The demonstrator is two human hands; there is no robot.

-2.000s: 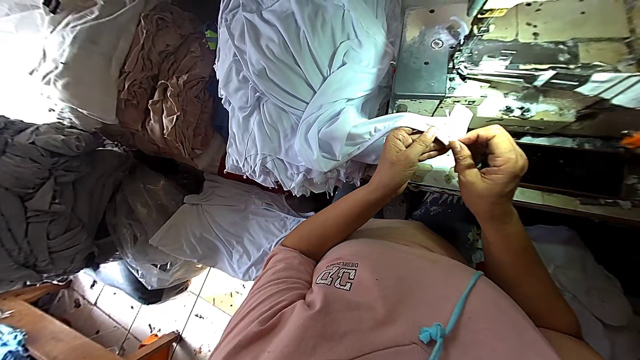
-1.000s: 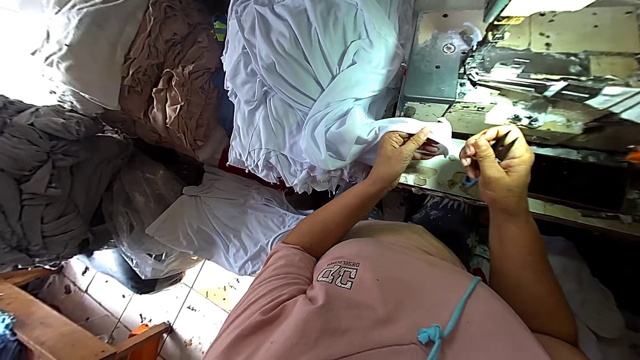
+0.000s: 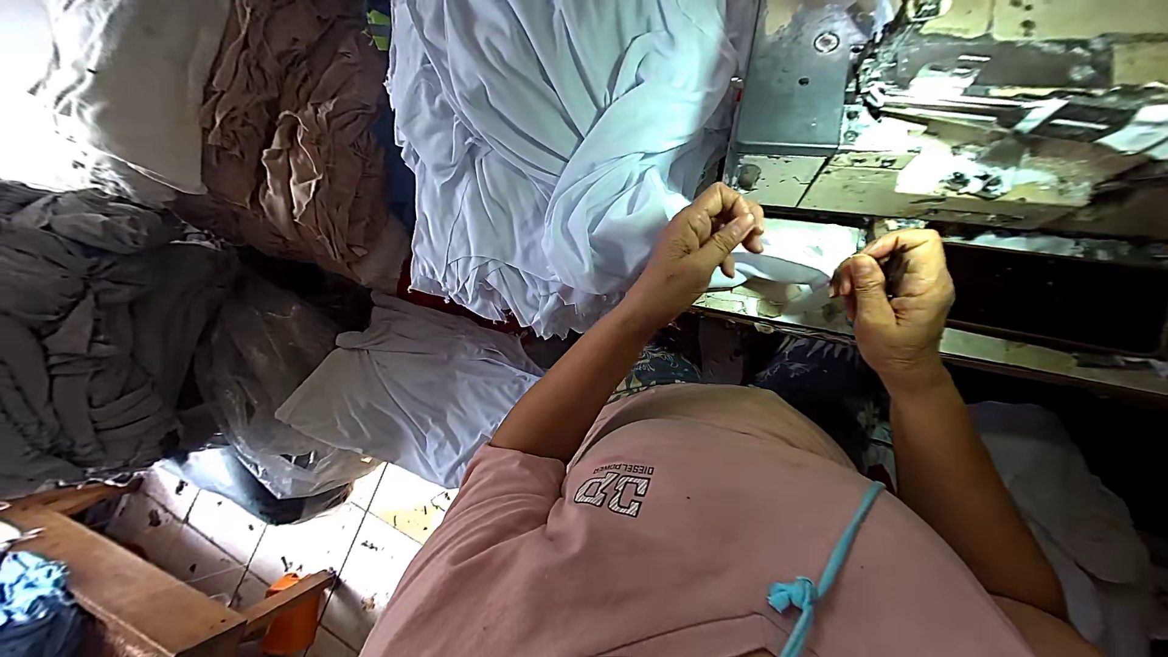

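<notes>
My left hand [image 3: 716, 233] is raised beside the right edge of a large heap of white fabric [image 3: 511, 137], its fingers curled. A piece of the white cloth lies just behind and below it on the worn work table [image 3: 785, 246]; whether the fingers hold it cannot be told. To the right, over the table's front edge, is my right hand [image 3: 899, 287], with thumb and forefinger pinched together. Something small and dark shows at its fingertips, too blurred to name.
A metal plate [image 3: 789, 82] is set in the table, with scraps around it. Brown fabric [image 3: 292, 137], grey fabric [image 3: 82, 347] and a pale cloth [image 3: 420, 383] lie at left. A wooden bench [image 3: 128, 584] stands at lower left. A dark opening [image 3: 1058, 297] lies at right.
Two seconds ago both hands were close together at the end of the white cloth. They have since moved apart, and the left hand's fingers have curled.
</notes>
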